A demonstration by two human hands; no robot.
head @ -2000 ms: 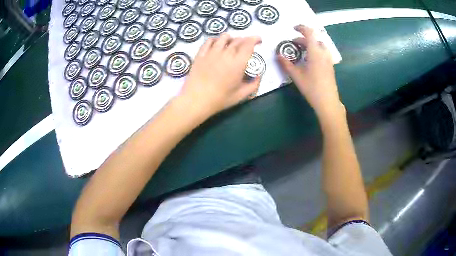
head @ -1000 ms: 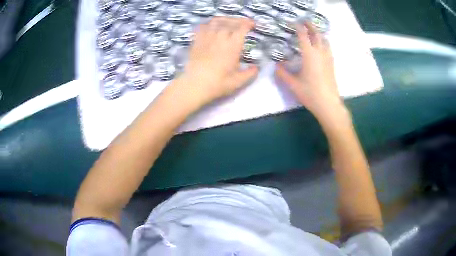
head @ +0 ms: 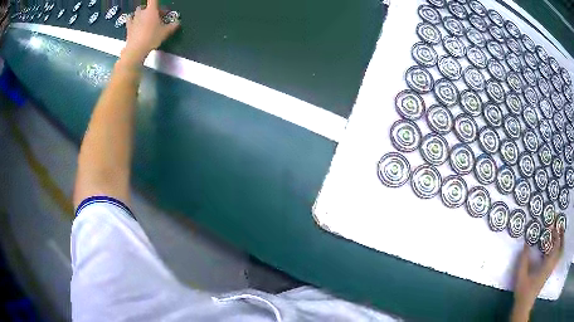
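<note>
Rows of round metal parts [head: 434, 149], silver discs with dark rims and concentric rings, lie on a white carrier board [head: 403, 242] at the right. My right hand [head: 540, 267] is at the board's near right corner, with thumb and fingers around a disc [head: 546, 240] at the end of the nearest row. My left hand [head: 146, 31] reaches over the belt at the upper left. A disc [head: 170, 17] is between its thumb and forefinger, and another touches its other side; whether it grips either is unclear.
The dark green conveyor belt [head: 277, 50] runs across the top, with more discs [head: 74, 17] at its far left. A white edge strip [head: 252, 97] and blue-green side panel [head: 239, 157] run along the near side. Grey floor with a yellow line shows at the lower left.
The view has swung left, so the board now shows at the right. My left hand has moved from the board to the belt. My right hand remains over the board.
</note>
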